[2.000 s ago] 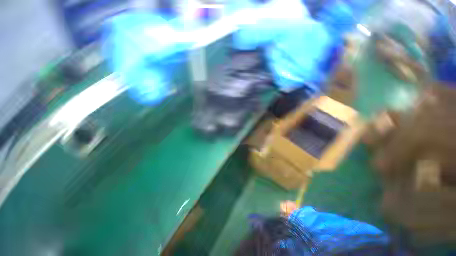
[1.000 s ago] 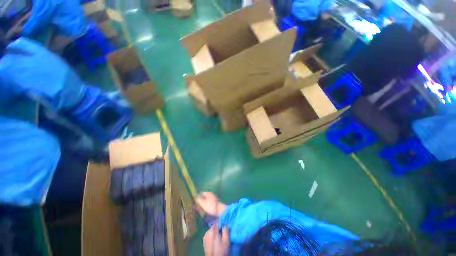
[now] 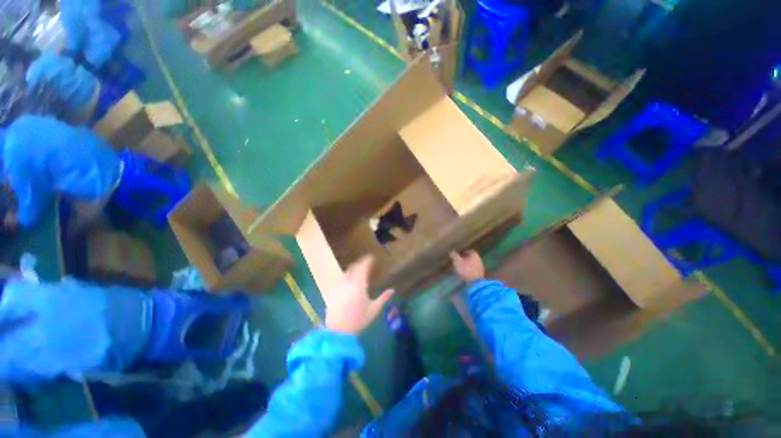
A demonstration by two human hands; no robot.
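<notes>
A large open brown carton (image 3: pixel 342 167) stands tilted in view in front of me, its flaps spread outward. A small torn-looking dark and white item (image 3: pixel 393 224) lies at its bottom; what it is I cannot tell. My left hand (image 3: pixel 353 299) is bare, with thumb and fingers apart, at the carton's near left corner by the side flap. My right hand (image 3: pixel 468 265) is bare and at the carton's near flap, fingers curled against its outer side; whether it grips the flap is unclear. Both sleeves are blue.
A second open carton (image 3: pixel 569 274) stands close at the right. A smaller carton (image 3: pixel 224 244) with dark contents is at the left, near blue stools (image 3: pixel 193 329) and people in blue smocks (image 3: pixel 60 162). More cartons (image 3: pixel 561 103) and a blue stool (image 3: pixel 655 141) stand farther back.
The view has moved closer to the large cartons. The filled carton at lower left has gone out of view. My hands, earlier close together, are now apart at the large carton.
</notes>
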